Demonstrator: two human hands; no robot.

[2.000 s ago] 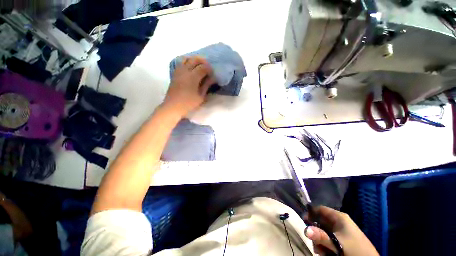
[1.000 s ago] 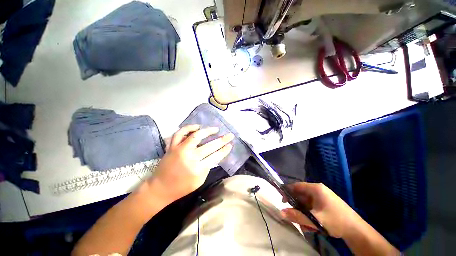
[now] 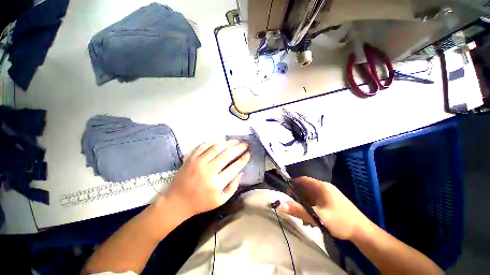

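Note:
A blue-grey pocket flap piece (image 3: 252, 166) lies at the table's front edge, partly hidden by my left hand (image 3: 207, 174), which holds it with the fingers on top. My right hand (image 3: 325, 207) holds the tailor's shears (image 3: 275, 159) by their dark handles. The silver blades point up and left along the piece's right edge, with the tips a little apart. Dark seam trimmings (image 3: 296, 130) lie in a heap just right of the blades. One pile of flap pieces (image 3: 137, 152) lies left of my left hand, and a larger pile (image 3: 148, 49) lies further back.
The sewing machine head (image 3: 344, 24) stands at the back right over its bed plate (image 3: 290, 80). Red-handled scissors (image 3: 369, 71) lie under its arm. A printed scale (image 3: 115, 188) runs along the front edge. Dark cut pieces (image 3: 35, 45) lie far left. A blue basket (image 3: 416, 137) stands below right.
My left hand has come from the far pile to the front edge and holds a piece. The shears have moved up to it. Since the previous frame, the piece has turned more upright.

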